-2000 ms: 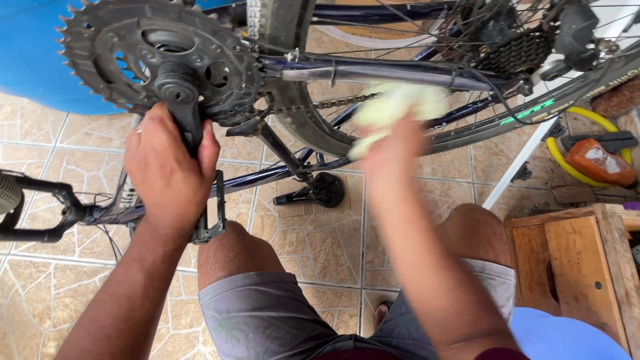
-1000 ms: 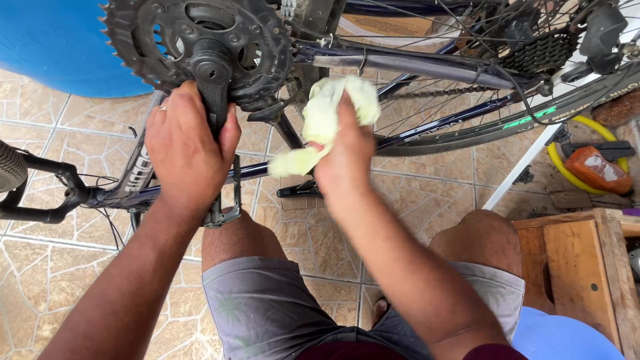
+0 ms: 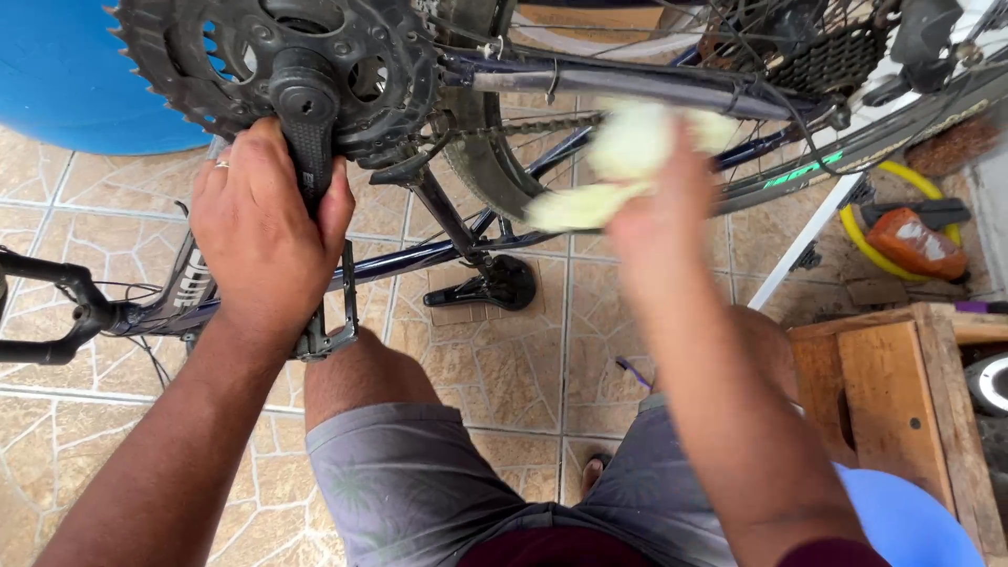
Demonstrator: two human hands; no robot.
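Observation:
My left hand (image 3: 264, 213) is wrapped around the black crank arm (image 3: 305, 130) of a bicycle, just below the toothed chainrings (image 3: 370, 102). A flat pedal (image 3: 344, 303) sits beside that wrist. My right hand (image 3: 661, 189), blurred, grips a pale yellow cloth (image 3: 587, 206) near the chain (image 3: 543, 126), below the dark chainstay (image 3: 622, 81). Whether the cloth touches the chain cannot be told. Behind it are the rear tyre (image 3: 787, 179) and the sprocket cassette (image 3: 835, 63). The bicycle is upside down, its saddle (image 3: 504, 283) low over the floor.
A blue rounded container (image 3: 79, 87) stands at the upper left. At the right are a wooden cabinet (image 3: 882, 378), a yellow hose (image 3: 874, 252), an orange package (image 3: 917, 240) and a white metal bar (image 3: 803, 240). A blue plastic object (image 3: 906, 512) lies at lower right, near my leg.
My right hand with the cloth has moved right, away from the chainrings, compared with one second ago. My left hand has stayed on the crank arm.

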